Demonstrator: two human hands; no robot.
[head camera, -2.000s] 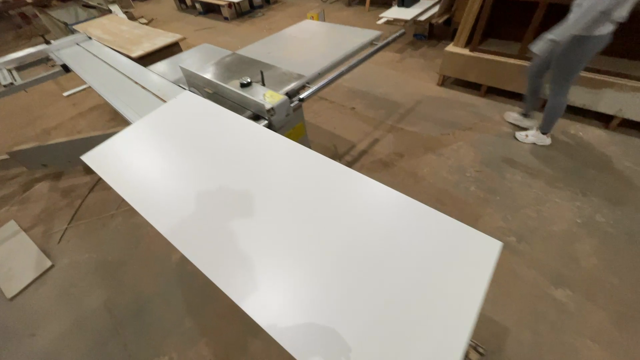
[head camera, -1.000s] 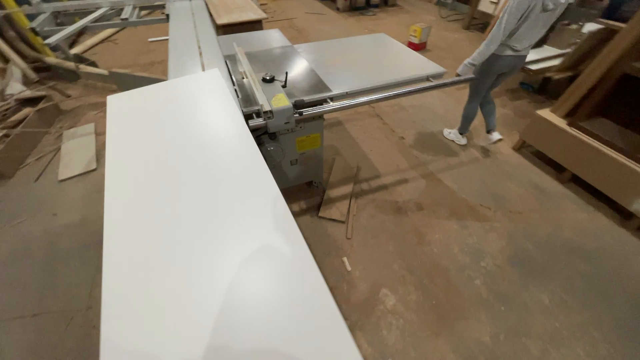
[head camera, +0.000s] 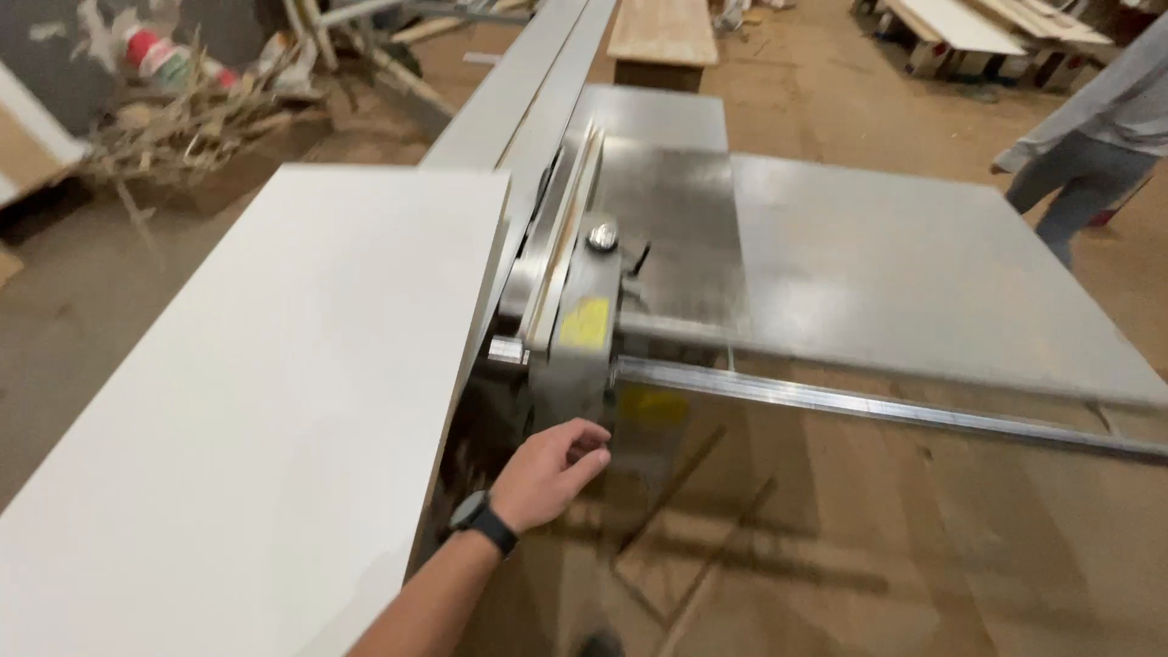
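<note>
My left hand (head camera: 557, 470), with a dark watch on its wrist, reaches in from the bottom. Its fingers are loosely curled, the thumb is apart, and nothing shows in it. It is just below the rip fence head (head camera: 584, 319) of a sliding table saw; contact cannot be told. A large white panel (head camera: 301, 365) fills the left side, its long edge left of my forearm. What bears the panel is hidden. The fence head has a round knob (head camera: 601, 236), a black lever (head camera: 642, 259) and a yellow label. My right hand is not in view.
The saw's grey side table (head camera: 894, 265) and metal fence rail (head camera: 849, 401) extend right. The sliding table (head camera: 520, 100) runs away at the top. A person (head camera: 1095, 137) stands at the upper right. Thin wood strips (head camera: 671, 493) lie below the rail; scrap wood (head camera: 210, 137) is piled upper left.
My left hand has come into view. The view has swung and come closer to the saw. In the frame, the white panel lies further left beside the saw's fence.
</note>
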